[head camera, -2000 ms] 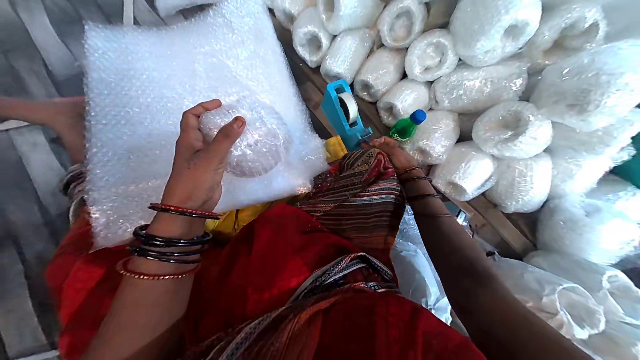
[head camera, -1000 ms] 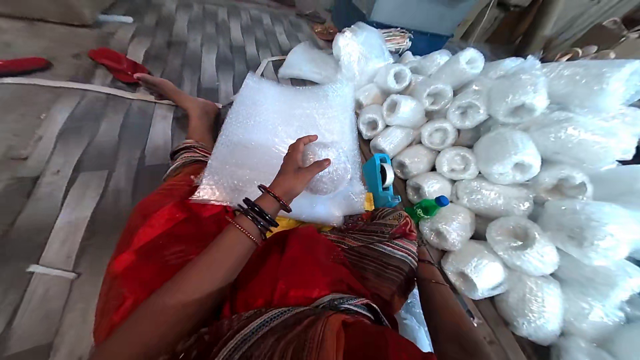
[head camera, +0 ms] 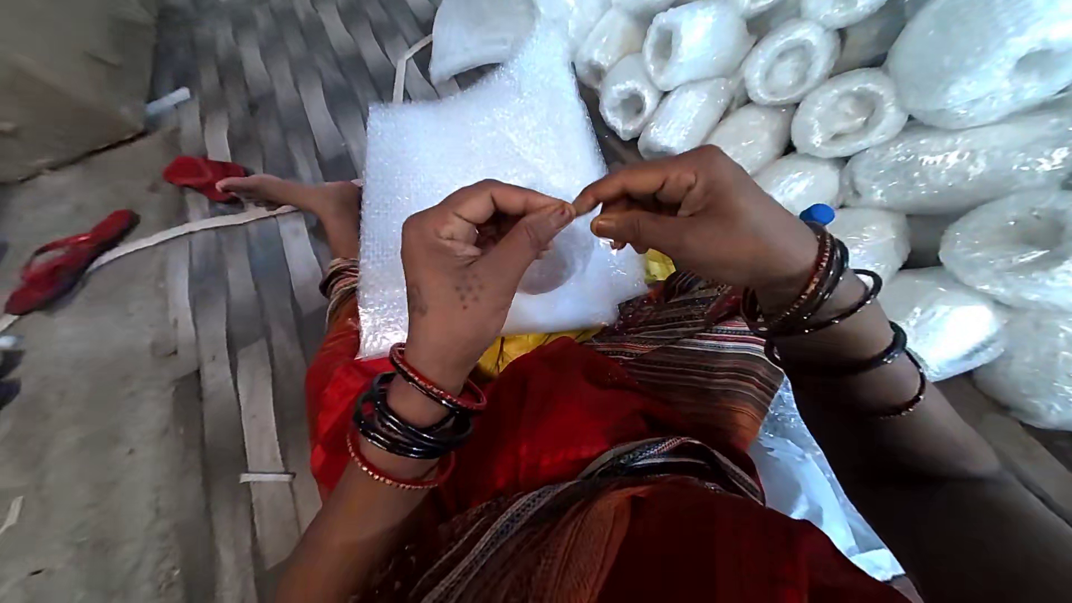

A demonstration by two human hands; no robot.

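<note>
My left hand (head camera: 473, 264) and my right hand (head camera: 695, 218) meet above my lap, thumbs and forefingers pinched close together at the fingertips. Whether something thin and clear lies between them cannot be made out. Below the fingertips, a round object (head camera: 557, 266) rests on sheets of bubble wrap (head camera: 461, 142), partly hidden by my left hand. The sheets lie over my lap, with yellow material (head camera: 536, 347) showing under their near edge. A blue bottle cap (head camera: 816, 214) shows beyond my right wrist. The blue tape dispenser is out of sight.
Several bubble-wrapped rolls (head camera: 850, 113) are piled at the right. A clear plastic sheet (head camera: 812, 477) lies by my right forearm. Red flip-flops (head camera: 71, 260) rest on the floor at the left, near a woven mat (head camera: 209, 402) and a pale strap (head camera: 197, 224).
My left hand has lifted off the round object. My right hand has come up from beside the tape dispenser to meet it over the bubble wrap.
</note>
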